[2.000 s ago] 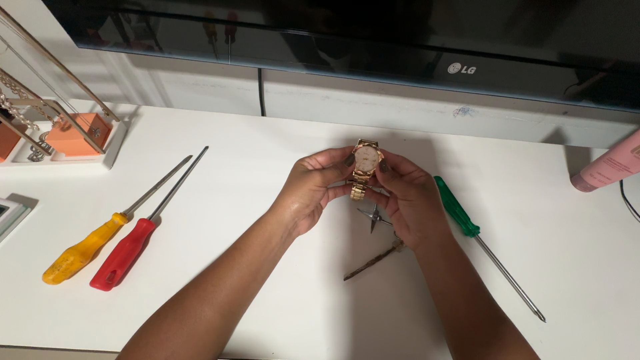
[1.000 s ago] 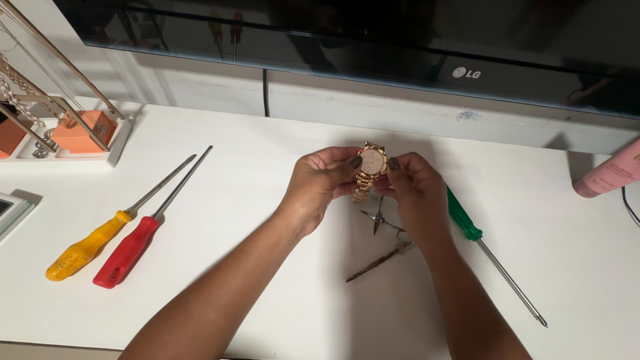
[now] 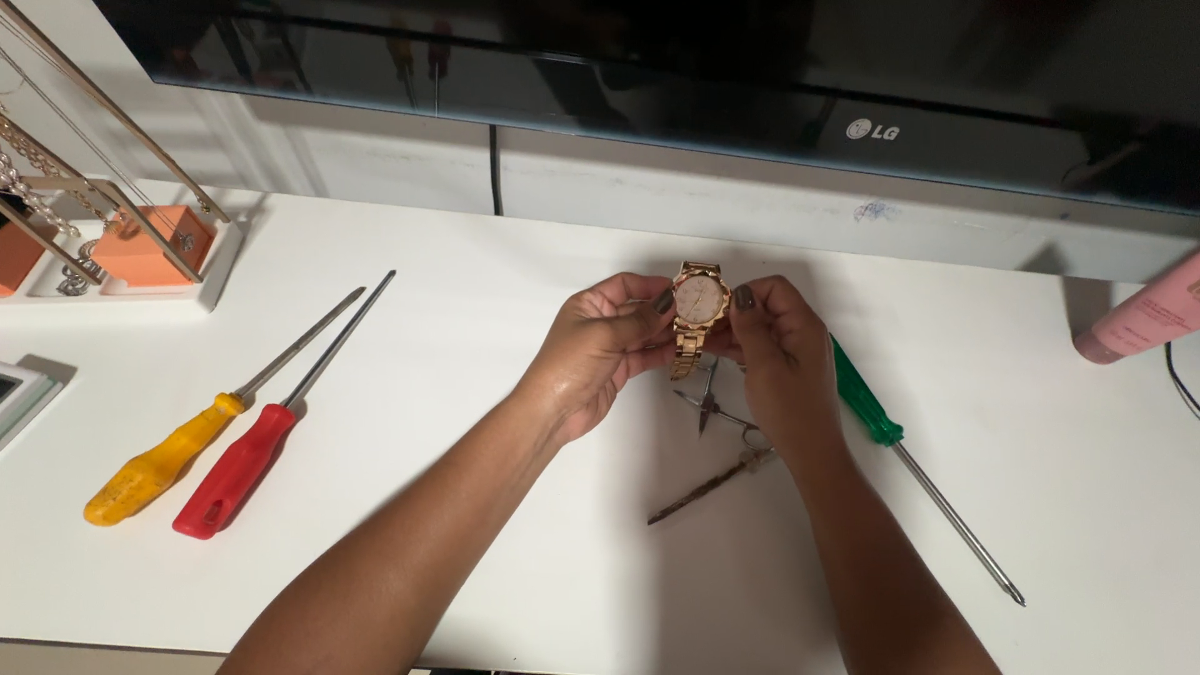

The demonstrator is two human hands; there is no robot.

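Observation:
A gold-coloured wristwatch (image 3: 700, 302) with a metal link bracelet is held upright between both hands, its dial facing me. My left hand (image 3: 605, 342) grips the left side of its case and bracelet. On the right side, my right hand (image 3: 783, 352) has its thumb at the case edge; its other fingers are mostly hidden. Just below the watch lie small open scissors (image 3: 709, 405), partly covered by my right hand. A thin, dark brown, rod-like object (image 3: 703, 492) rests below them, one end hidden. The green-handled screwdriver (image 3: 872, 403) lies right of my right wrist.
Yellow (image 3: 164, 464) and red (image 3: 239, 469) screwdrivers lie on the left of the white table. Behind them stands a jewellery tray (image 3: 220, 267) with necklaces and an orange box (image 3: 155, 246). An LG screen (image 3: 656, 75) spans the back. A pink tube (image 3: 1144, 309) stands at the right.
The watch has turned and tilted slightly between the hands, and the right thumb has shifted to the right edge of the case. Both hands keep hold of it.

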